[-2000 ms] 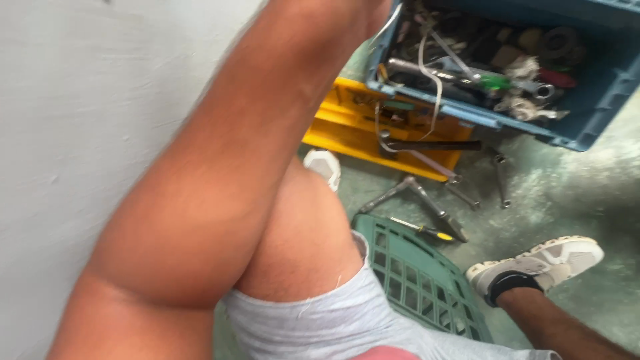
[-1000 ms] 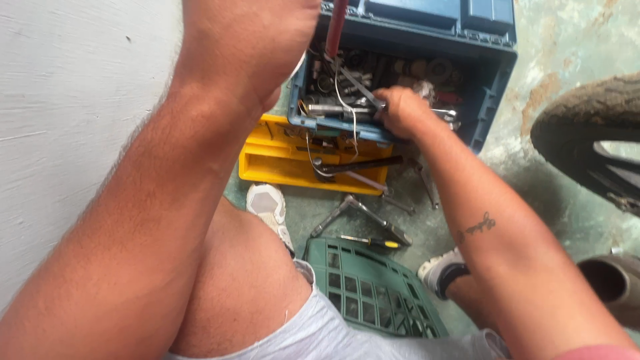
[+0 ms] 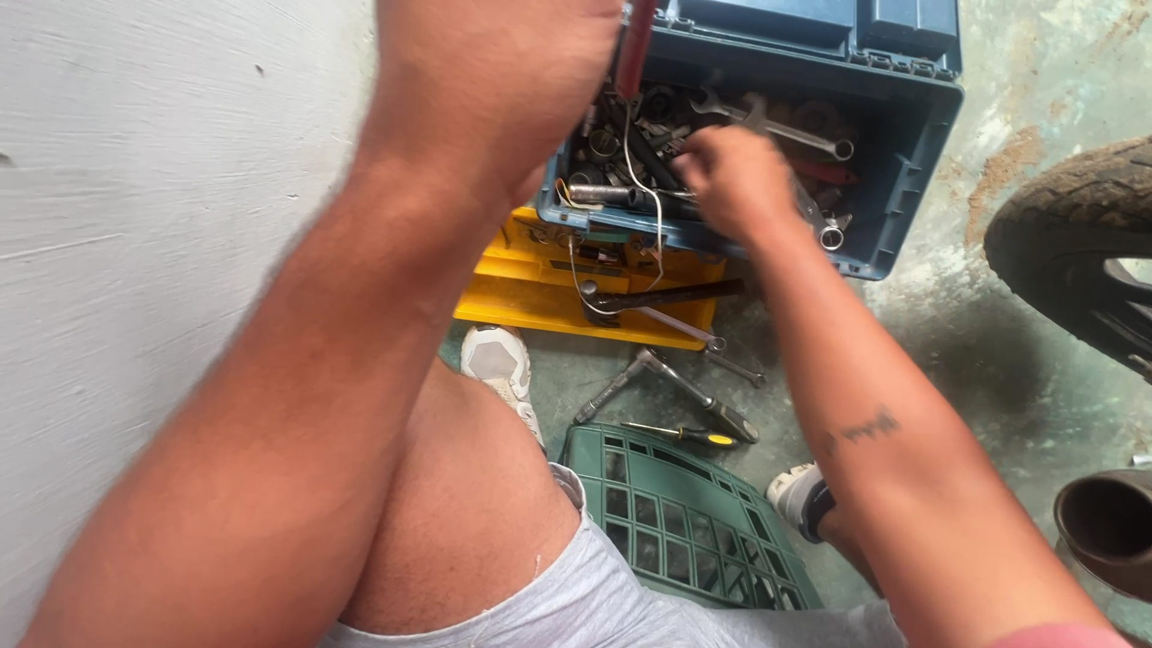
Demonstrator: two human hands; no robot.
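Observation:
My right hand (image 3: 740,175) reaches into a blue plastic toolbox (image 3: 918,180) full of metal tools. It is blurred, and its fingertips are among the tools, beside a combination wrench (image 3: 801,137). Whether it grips anything cannot be told. My left hand (image 3: 504,72) is raised at the top, left of the box, with its fingers hidden. Right beside it a red handle (image 3: 635,54) slants down over the box; whether the hand holds it does not show. A white cord (image 3: 658,211) hangs below the handle, over the box's near wall.
A yellow tray (image 3: 522,301) with a claw hammer (image 3: 666,295) lies before the box. On the floor are wrenches, a ratchet handle (image 3: 684,382) and a screwdriver (image 3: 706,437), near a green plastic crate (image 3: 666,522). A tire (image 3: 1080,207) and a metal pipe (image 3: 1111,522) stand at right.
My right hand, not in view two seconds ago, was at the box's near edge by a metal tool one second ago. It is now farther into the box. A wrench now lies higher among the tools.

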